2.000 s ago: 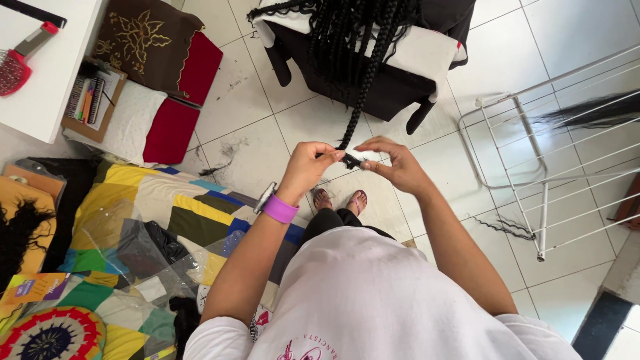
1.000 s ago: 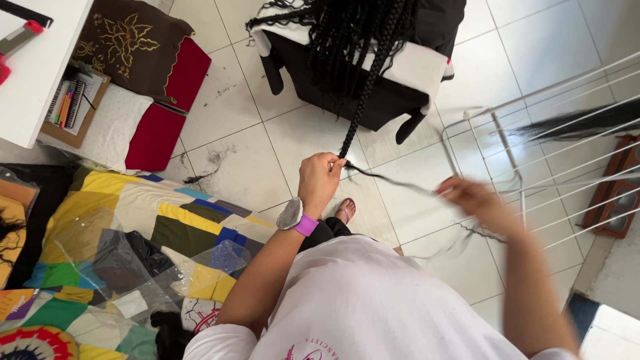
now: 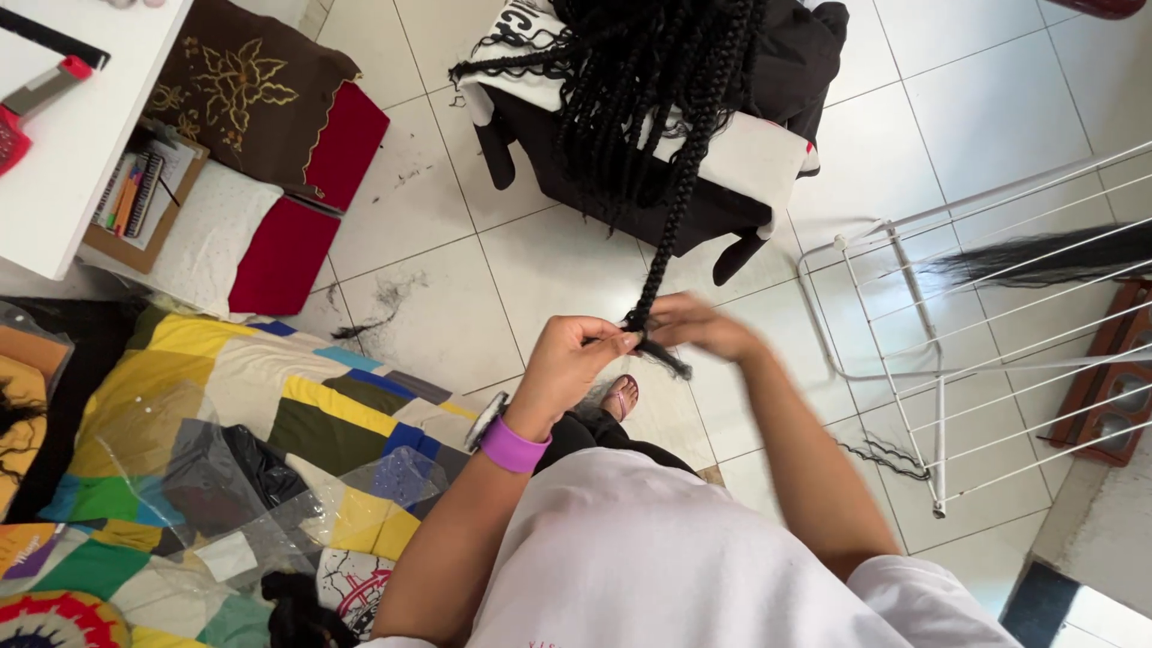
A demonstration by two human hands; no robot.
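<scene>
A long black hair braid (image 3: pixel 679 211) hangs from the head of a seated person, whose back is draped in white and black cloth. Near the braid's lower end, my left hand (image 3: pixel 580 355) pinches the hair between thumb and fingers. A short loose tuft (image 3: pixel 664 356) sticks out below that pinch, to the right. My right hand (image 3: pixel 697 326), blurred, is at the right side of the braid end; its fingertips are partly hidden behind the braid, so its hold cannot be told. More black braids (image 3: pixel 621 117) hang over the chair back (image 3: pixel 621 193).
A white drying rack (image 3: pixel 936 360) with black hair (image 3: pixel 1044 255) over it stands at right. A patchwork-covered bed (image 3: pixel 351 405) with plastic bags lies at left. A white table (image 3: pixel 85 135) holds a red-handled brush (image 3: pixel 40 99). Hair strands (image 3: pixel 373 310) lie on the tiled floor.
My right hand has come back from far out at the right, where it drew out a strand one second ago, to the braid end. My left hand still pinches there.
</scene>
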